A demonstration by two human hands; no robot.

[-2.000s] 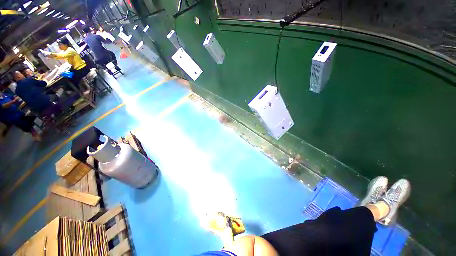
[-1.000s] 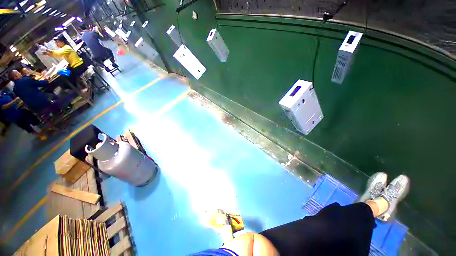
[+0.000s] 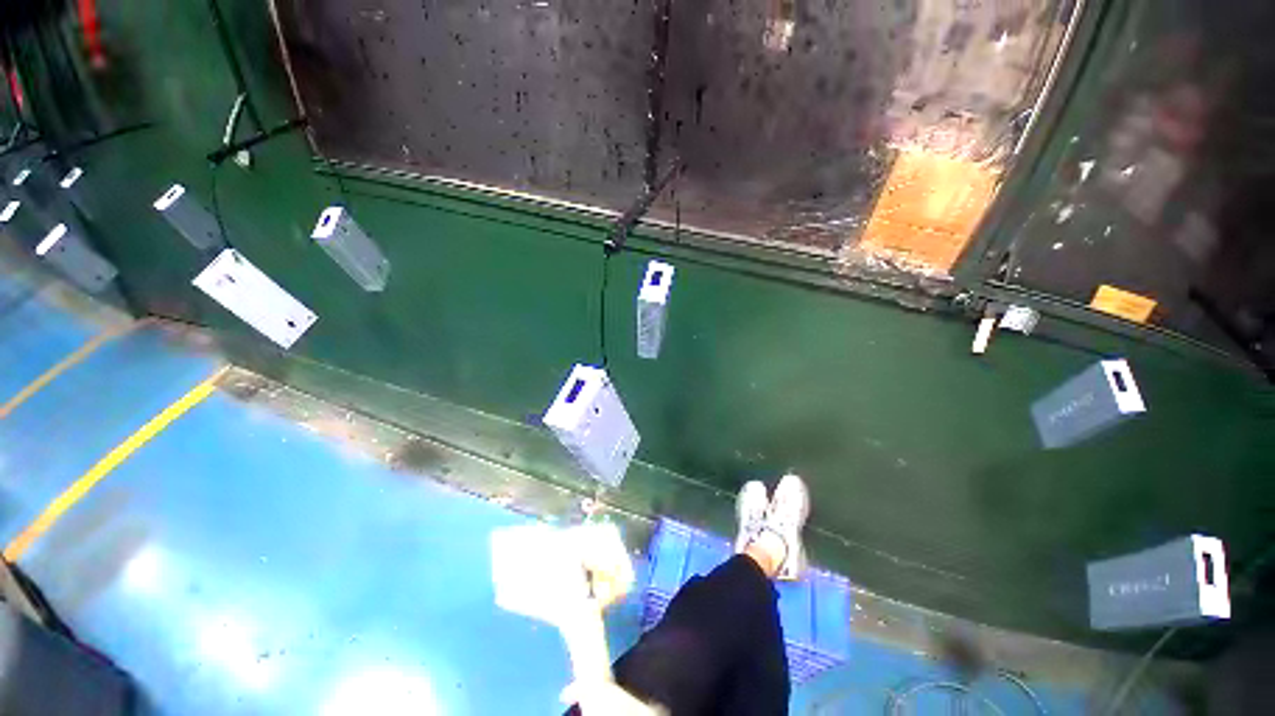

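Observation:
My left hand (image 3: 601, 574) is low in the middle, pale, overexposed and hard to separate from what it holds. It looks shut on a cream-yellow flat pad (image 3: 531, 571), whose wide rectangular head points left. My right hand is not in view. A white-grey metal housing (image 3: 594, 427) with a dark cutout hangs from a thin rod just above the pad, apart from it in the picture. A smaller housing (image 3: 652, 311) hangs to its upper right.
More housings hang at left (image 3: 256, 298) and right (image 3: 1161, 585) along the green wall (image 3: 867, 420). A blue plastic crate (image 3: 818, 616) lies by the light shoes (image 3: 772, 518). Pale hose loops (image 3: 965, 699) lie on the floor at lower right. A dark object (image 3: 56, 671) is at lower left.
The view has swung right, bringing the windows and right-hand housings in; the people, cylinder body and cartons have left the picture. My left hand and the pad are raised and appear larger.

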